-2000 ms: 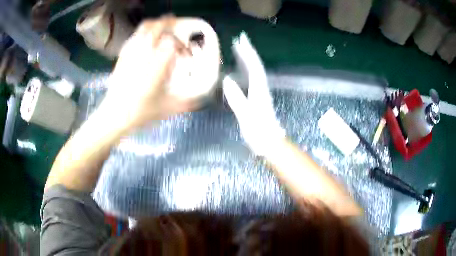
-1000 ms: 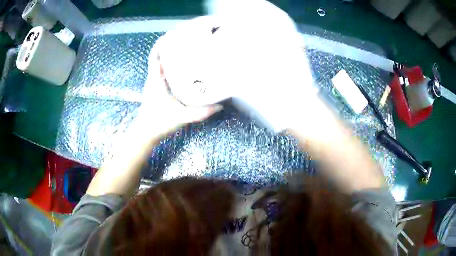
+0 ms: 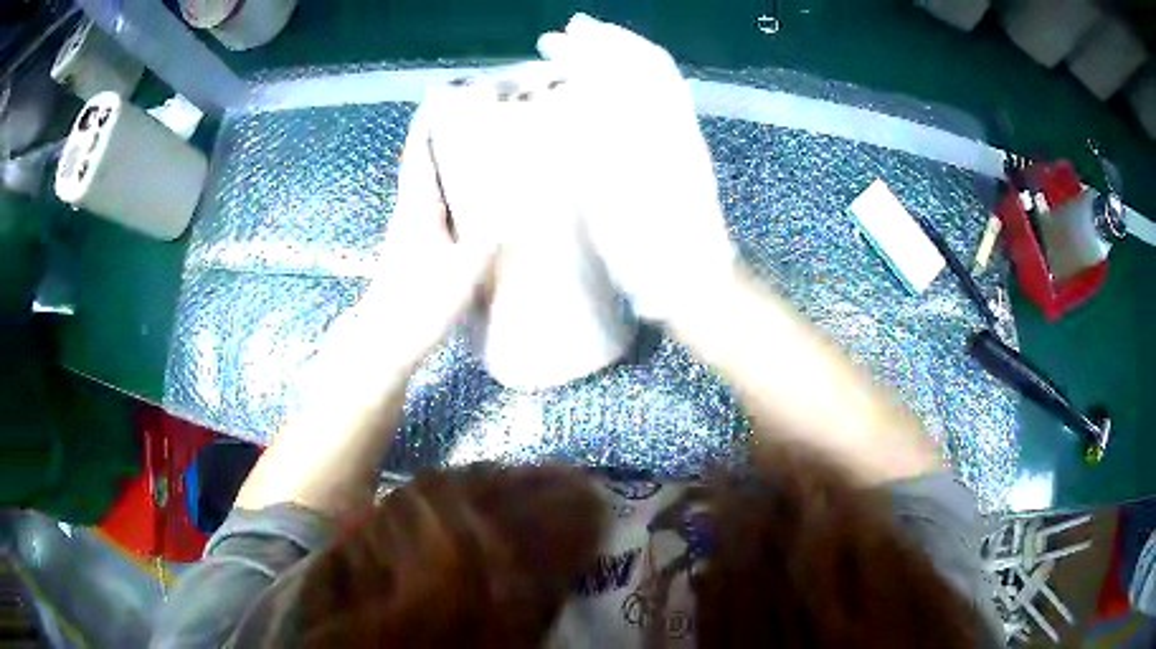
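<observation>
A cream-white speaker unit (image 3: 552, 317), strongly overexposed, is held between my two hands over the silvery bubble wrap mat (image 3: 811, 355). Its end face with small dark circles points away from me, and its other rounded end is towards me. A thin brown-orange strap edge shows on its left side. My left hand (image 3: 425, 247) is bare and holds the unit's left side. My right hand (image 3: 659, 178), in a white glove, lies on its right side and merges with it in the glare. The fingertips of my left hand cannot be made out.
Another cream unit (image 3: 142, 171) lies at left, with more behind it. Right of centre are a white block (image 3: 898, 237), a thin black tool (image 3: 957, 269), a black-handled hammer (image 3: 1040, 391) and a red bin (image 3: 1050, 260). More units stand at upper right.
The unit came from the upper left to over the mat's middle, and my gloved hand closed on it. Since a second ago it has turned, so its end face points away from me.
</observation>
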